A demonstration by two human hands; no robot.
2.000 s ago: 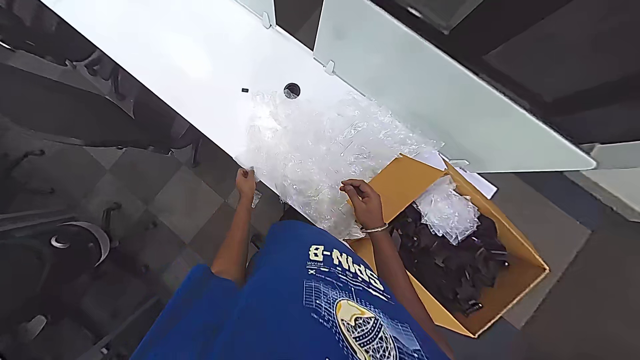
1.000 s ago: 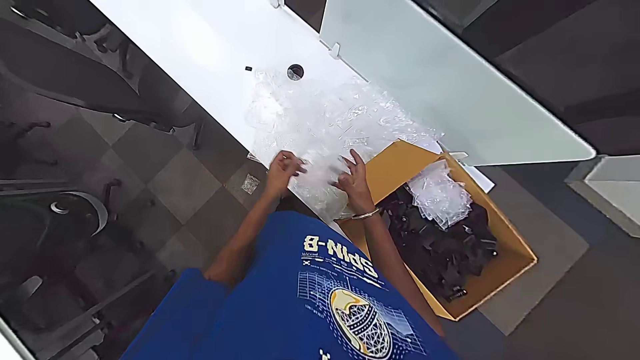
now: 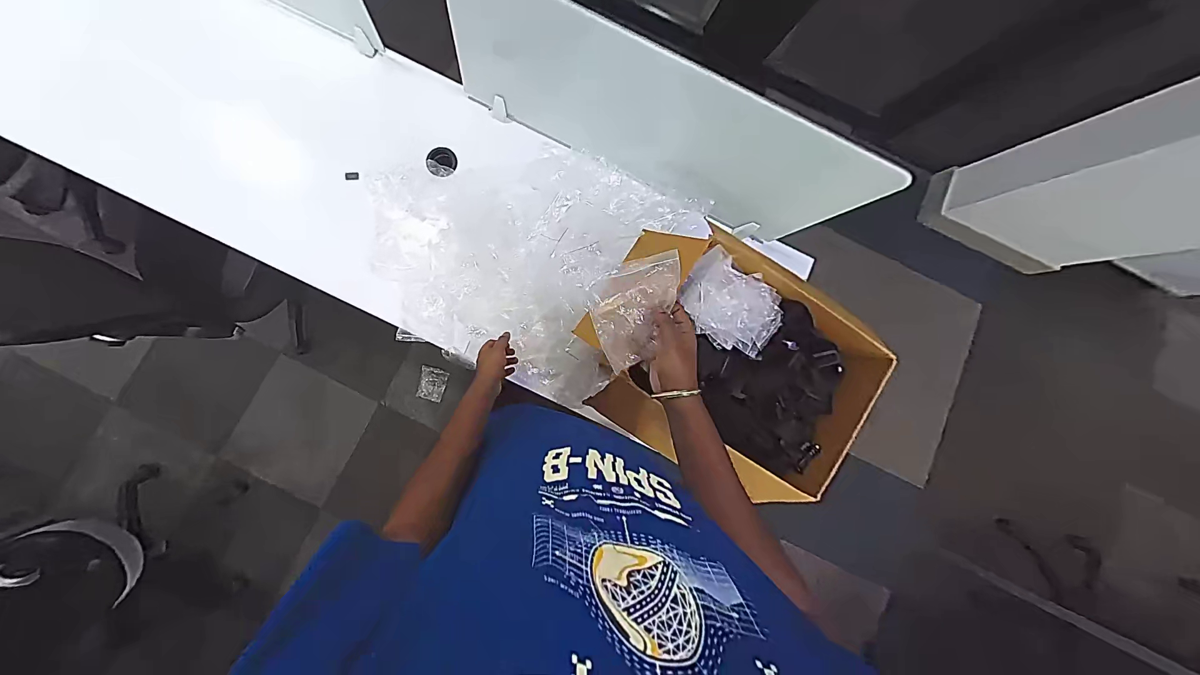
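My right hand (image 3: 673,352) grips a clear plastic bag (image 3: 636,305) over the near-left edge of an open cardboard box (image 3: 858,375). Inside the box lie many dark items (image 3: 783,398), too jumbled to name, with a bunch of clear bags (image 3: 731,300) on top. A wide heap of clear plastic bags (image 3: 487,253) covers part of the white table (image 3: 234,141). My left hand (image 3: 497,359) is at the table's near edge beside this heap, fingers curled; whether it holds anything cannot be told.
Frosted divider panels (image 3: 656,112) stand along the table's far edge. A round cable hole (image 3: 442,161) and a small black piece (image 3: 352,176) are left of the heap. One clear bag (image 3: 432,383) lies on the tiled floor. Dark chairs (image 3: 103,291) are at left.
My right hand has moved from the heap's near edge to the box, and a clear bag now shows in it. My left hand has drawn apart from it, staying by the table edge.
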